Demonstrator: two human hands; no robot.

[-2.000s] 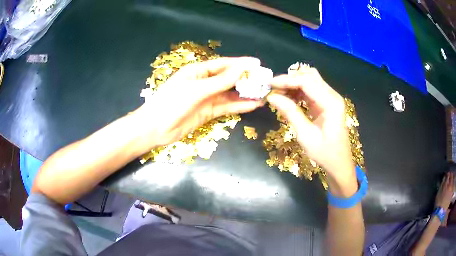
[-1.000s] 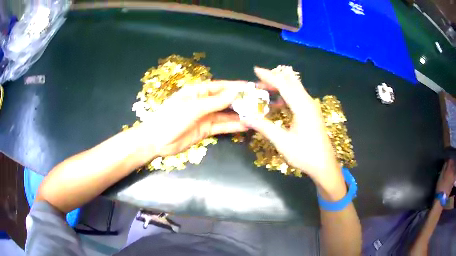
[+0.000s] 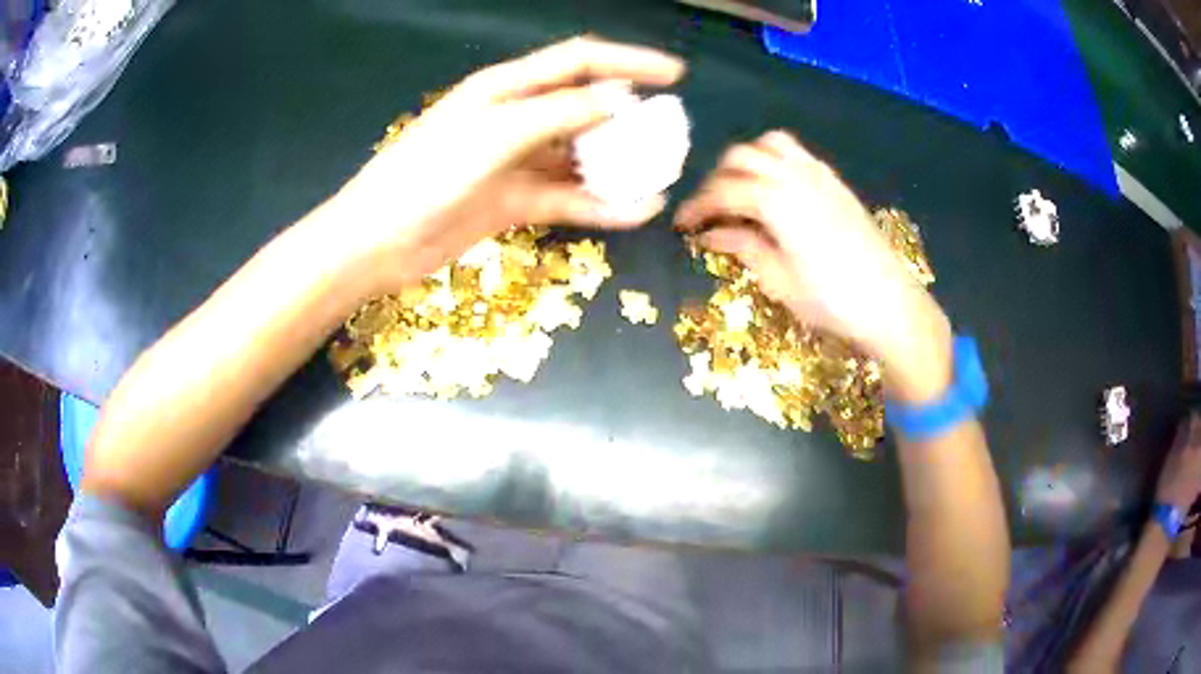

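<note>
My left hand [image 3: 487, 158] holds a white plastic housing [image 3: 635, 152] between thumb and fingers, raised above the bench. My right hand [image 3: 803, 237] is over the right pile of gold metal pieces [image 3: 751, 356], with fingers bent and blurred; whether it holds a piece cannot be told. The left pile of gold pieces [image 3: 461, 323] lies under my left hand and forearm, partly hidden. A single gold piece [image 3: 639, 307] lies between the two piles. A blue band [image 3: 946, 391] is on my right wrist.
Two white housings stand apart at the right, one farther back [image 3: 1038, 217] and one nearer [image 3: 1116, 415]. A blue sheet [image 3: 948, 79] lies at the upper right, a clear plastic bag [image 3: 79, 66] at the upper left. Another person's hand and forearm [image 3: 1159, 527] show at the right edge.
My left hand has moved up and away with the housing. My right hand has drawn apart from it, to the right pile. A second housing now shows at the right, near the other person's hand.
</note>
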